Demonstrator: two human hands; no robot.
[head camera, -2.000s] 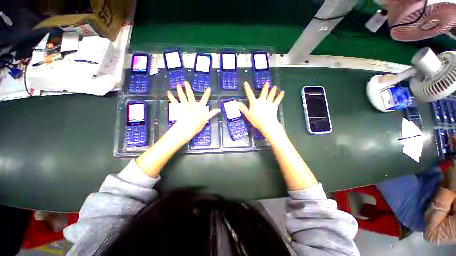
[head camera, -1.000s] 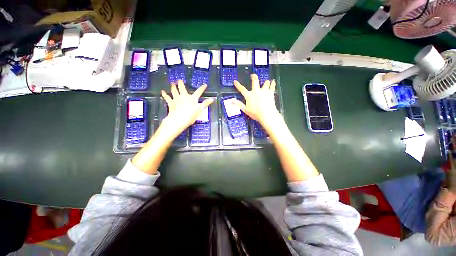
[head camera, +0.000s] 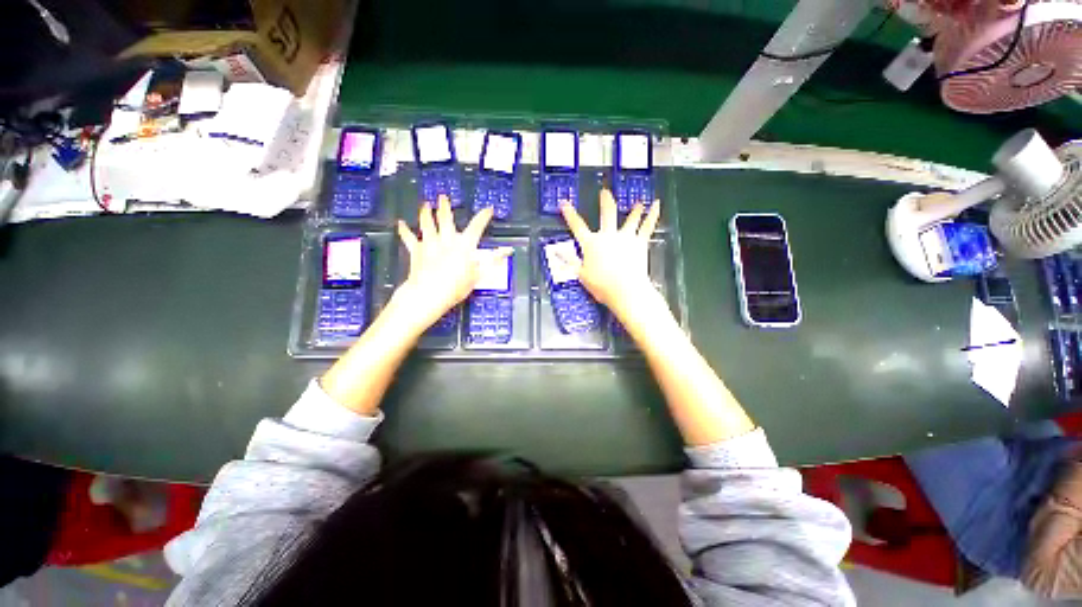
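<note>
A clear blister tray (head camera: 415, 352) lies on the green bench with two rows of dark-blue keypad phones in its pockets. The phone at the front left (head camera: 344, 288) and the phone at the back left (head camera: 356, 173) show pinkish lit screens; other visible screens are white. My left hand (head camera: 443, 263) is spread over the front row, fingertips at the lower edge of the back row, partly hiding a front phone. My right hand (head camera: 612, 251) is spread over the right part, hiding most of the front right pocket and touching the tilted phone (head camera: 572, 288). Neither hand grips anything.
A smartphone (head camera: 765, 270) lies right of the tray. A white fan (head camera: 923, 235), a pink fan (head camera: 1012, 59) and white paper (head camera: 994, 352) are further right. A grey post (head camera: 777, 83) rises behind. Papers (head camera: 196, 160) and a cardboard box (head camera: 288, 36) are upper left. A person's arm (head camera: 1054, 540) shows lower right.
The whole view has shifted, with the tray and bench items now slightly further right in the picture. Both hands remain spread over the phones, with fingers slightly repositioned.
</note>
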